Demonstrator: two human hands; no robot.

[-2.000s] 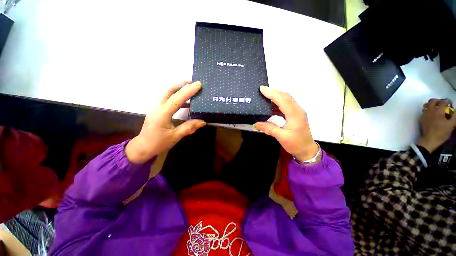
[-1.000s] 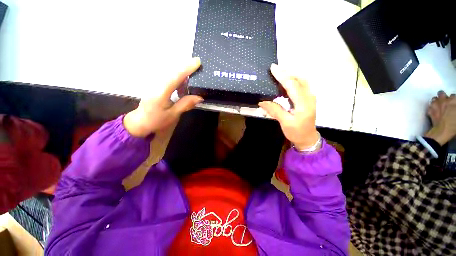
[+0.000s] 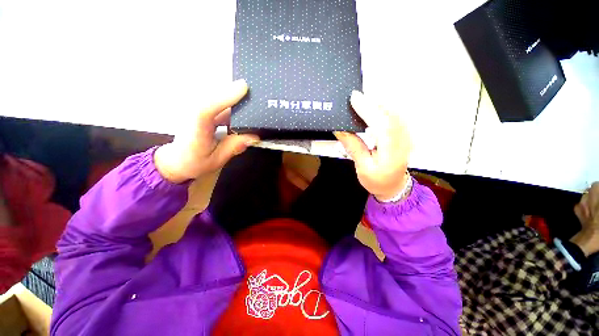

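A closed black gift box (image 3: pixel 299 69) with tiny pale dots and white lettering lies at the table's near edge, in front of me. Its far end is cut off by the top of the picture. My left hand (image 3: pixel 213 128) grips its near left corner, thumb and fingers on the side and near edge. My right hand (image 3: pixel 377 141) grips the near right corner in the same way. The inside and underside of the box are hidden.
Another black dotted box (image 3: pixel 509 65) stands tilted at the right, with dark things behind it. The white tabletop (image 3: pixel 118 72) ends in a near edge before me. A person's hand (image 3: pixel 588 216) and checked sleeve are at the right. An open carton (image 3: pixel 26 312) is at the lower left.
The gift box shows larger and higher in the picture, its top now cut off. Both hands keep hold of it. The neighbour's hand has shifted lower at the right edge.
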